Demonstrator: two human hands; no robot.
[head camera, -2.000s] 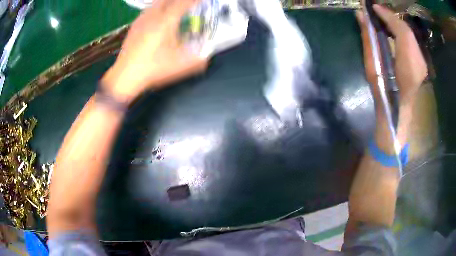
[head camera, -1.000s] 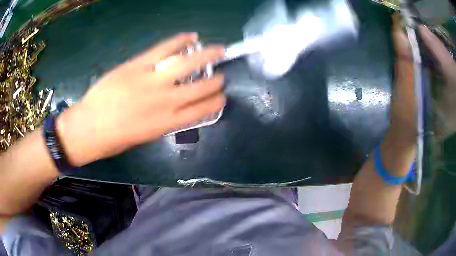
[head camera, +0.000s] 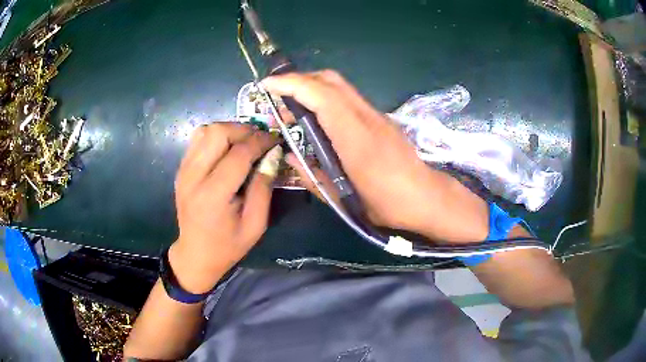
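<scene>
The white socket housing (head camera: 249, 100) lies on the dark green table in front of me, mostly covered by my hands. My right hand (head camera: 354, 141) grips the black soldering iron (head camera: 322, 145); its metal end points up and away, beyond the housing. A pale tube runs along the iron and over my forearm. My left hand (head camera: 227, 177) is at the housing's near left side, with fingers bent into it; a pale cover shows on one fingertip. What the left fingers pinch is hidden. A small green part (head camera: 256, 123) shows inside the housing.
A clear crinkled plastic bag (head camera: 489, 152) lies right of the housing, partly behind my right hand. A heap of brass contact strips (head camera: 32, 127) is at the far left. A black parts bin (head camera: 92, 279) sits below the left table edge. A cardboard edge (head camera: 610, 134) stands at right.
The housing now rests on the table instead of being carried in my left hand. My right hand has come from the far right to the housing with the iron. The bag lies still at right.
</scene>
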